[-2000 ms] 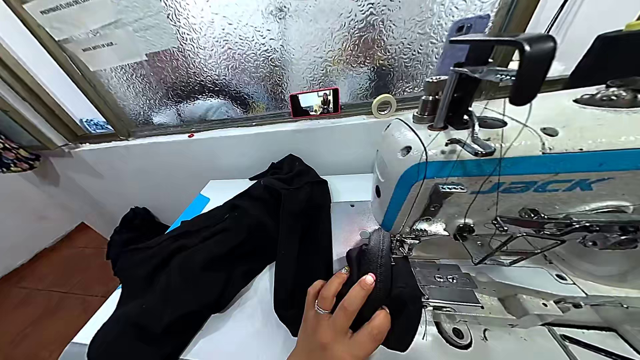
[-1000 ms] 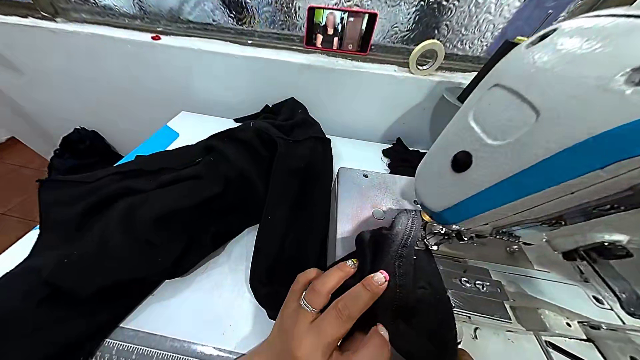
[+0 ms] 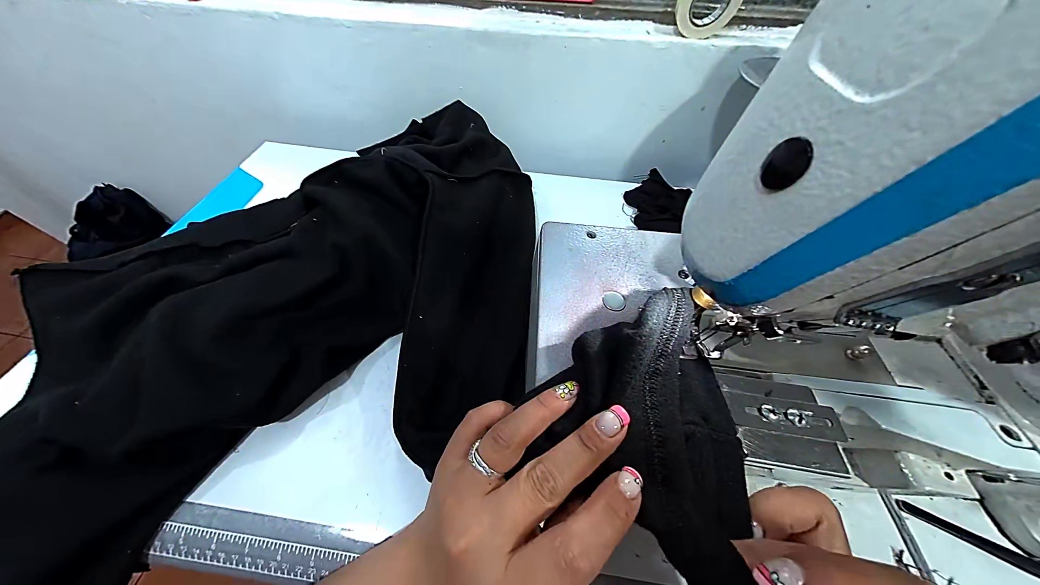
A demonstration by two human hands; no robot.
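Black knit fabric with a stitched seam (image 3: 656, 382) runs under the presser foot (image 3: 708, 345) of an industrial sewing machine (image 3: 877, 162). My left hand (image 3: 528, 496) lies on the fabric just left of the seam, fingers spread and fingertips pressing it. At the lower right, my right hand (image 3: 800, 540) pinches the fabric's near edge between thumb and a finger; the rest of that hand is out of view. The larger part of the black garment (image 3: 244, 317) spreads over the white table to the left, with a folded strip (image 3: 471, 325) beside the machine bed.
A metal ruler (image 3: 252, 556) runs along the front edge of the white table (image 3: 301, 479). Behind the machine bed (image 3: 585, 260) lies a small black scrap (image 3: 656, 201). A dark cloth bundle (image 3: 118, 219) is at far left, and a tape roll (image 3: 707, 15) stands on the ledge.
The view has moved much closer to the machine. My right hand is now visible at the fabric's near edge. My left hand remains on the fabric beside the seam.
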